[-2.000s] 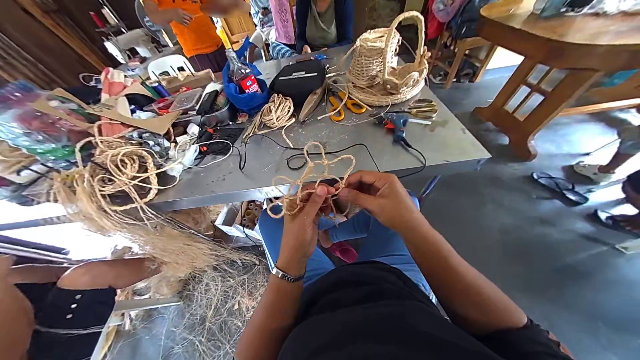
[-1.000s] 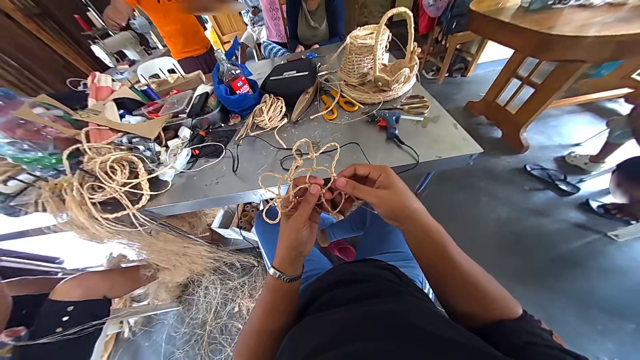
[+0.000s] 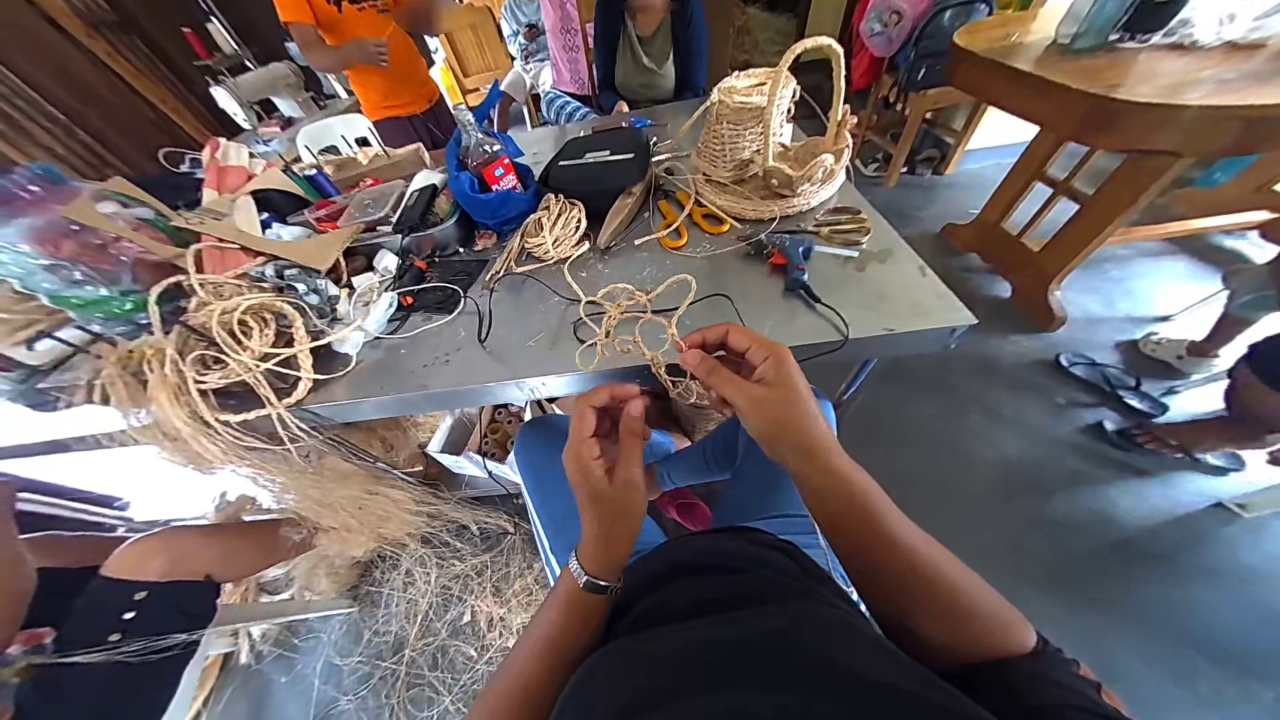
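Observation:
In the head view, a looped piece of braided natural-fibre cord (image 3: 630, 325) hangs from the fingertips of my right hand (image 3: 750, 385), in front of the metal table's near edge. Its lower part dangles over my lap. My left hand (image 3: 608, 450) is just to the left and lower, with curled fingers and thumb near each other; it is apart from the looped cord, and I cannot tell whether a thin strand is between its fingertips. Behind the cord lie a coil of thin braided cord (image 3: 553, 228), orange-handled scissors (image 3: 690, 218) and a glue gun (image 3: 793, 262) on the table.
A woven basket with a handle (image 3: 765, 135) stands at the back of the metal table (image 3: 900, 300). A heap of thick braided rope (image 3: 240, 345) and loose fibre (image 3: 340, 500) is at left. A glue gun cable crosses the tabletop. Other people are beyond the table and at both sides.
My left hand has come off the looped cord and moved down and left of it. Both hands were on the cord in the earlier frames; my right hand still holds it.

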